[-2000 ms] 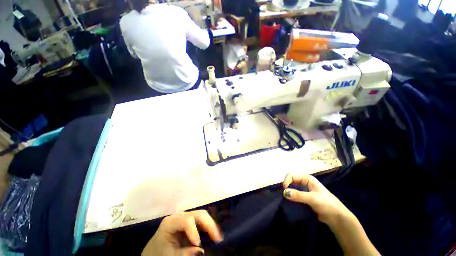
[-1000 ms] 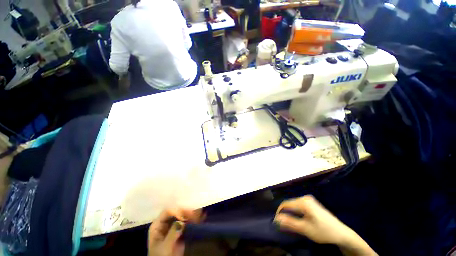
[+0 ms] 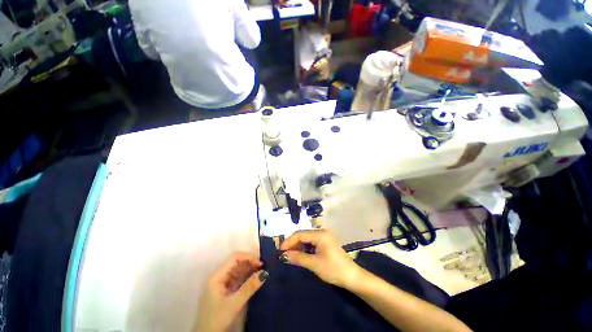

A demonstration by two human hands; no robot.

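Observation:
A dark garment panel [image 3: 298, 301] lies over the front edge of the white table, its narrow top end just below the needle area of the white sewing machine [image 3: 376, 146]. My left hand [image 3: 235, 285] pinches the panel's left edge between thumb and fingers. My right hand [image 3: 321, 258] pinches the panel near its top end, close to the presser foot area. The fingertips of both hands are a little apart. Whether the cloth is under the foot cannot be told.
Black-handled shears [image 3: 410, 225] lie under the machine arm. Dark strips [image 3: 498, 243] hang at the right end. A thread cone [image 3: 378, 81] and an orange and white carton [image 3: 464, 55] stand behind the arm. Dark cloth [image 3: 49, 240] lies left of the table [image 3: 162, 214]. A person in white sits beyond.
Both hands have moved up from the front of the table to the needle area, bringing the dark panel with them. The view has come closer to the machine.

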